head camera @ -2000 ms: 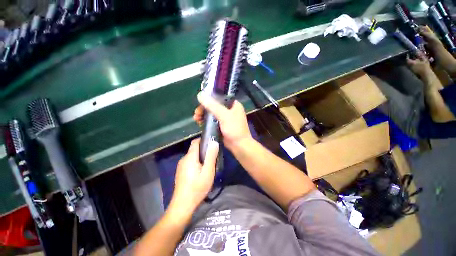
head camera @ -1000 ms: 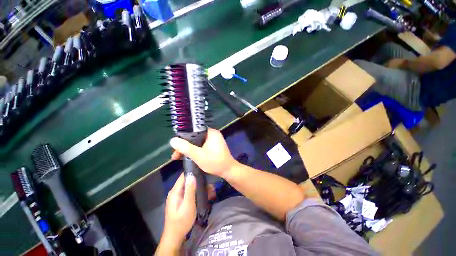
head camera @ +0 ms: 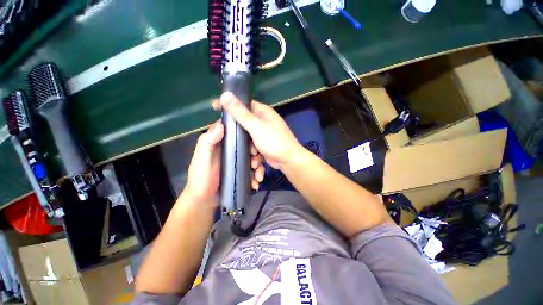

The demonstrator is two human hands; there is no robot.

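Note:
A hot-air brush (head camera: 234, 143) is held upright in front of me, its bristled barrel pointing away over the bench and cut off by the top edge. Its dark grey handle points towards my lap. A black power cord (head camera: 256, 219) curves out of the handle's near end. My left hand (head camera: 206, 161) grips the handle's left side. My right hand (head camera: 269, 134) is closed around the upper handle, its thumb on top and some fingertips showing below. The handle hides parts of both hands.
Two more brushes, one grey (head camera: 57, 119) and one with an open handle (head camera: 30, 152), lie at the bench's left. Beyond my hands are a tape roll (head camera: 282, 47), a hammer (head camera: 314, 44), tweezers (head camera: 343, 61) and a blue-handled applicator (head camera: 350, 19). Cartons (head camera: 443, 165) stand below right.
The brush has turned so its silver strip faces up and its handle end shows. Both hands have shifted along it. The camera view has moved, bringing the tape roll into sight.

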